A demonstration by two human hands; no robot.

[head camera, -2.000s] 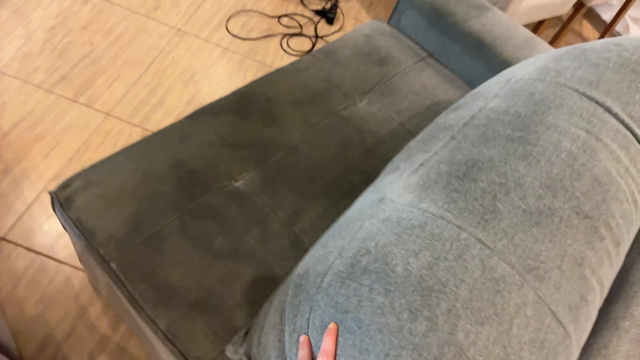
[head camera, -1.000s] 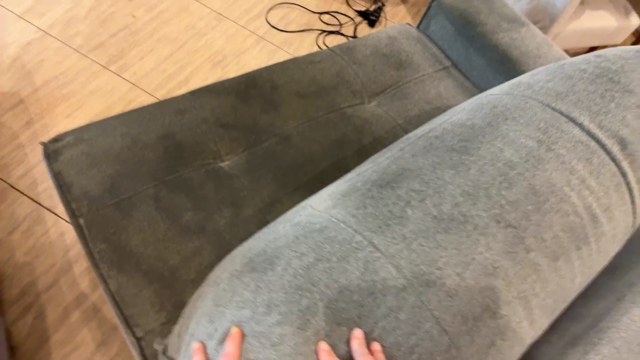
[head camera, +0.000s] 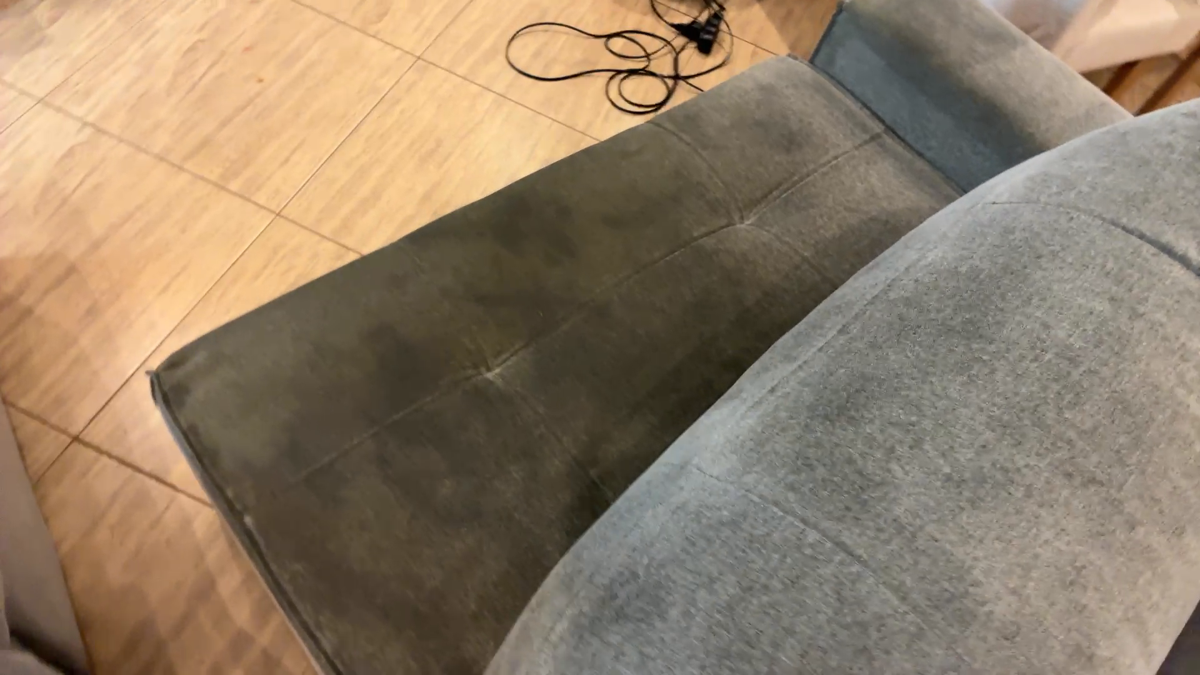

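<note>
Neither my left hand nor my right hand shows in the head view now. A grey upholstered sofa backrest fills the lower right, rounded along its top. Beyond it lies the sofa's tufted seat, darker in tone, with stitched seams that meet at small dimples. At the far end the blue-grey armrest rises beside the seat. The near lower part of the backrest runs out of view at the bottom edge.
Beyond the seat's long edge, a black cable lies in loops on the wood-look tiled floor, with a black plug or connector block among them. A pale object stands behind the armrest. A greyish surface edges the lower left.
Fingers that rested on the backrest at the bottom of the earlier frames are out of view now. The view has shifted a little.
</note>
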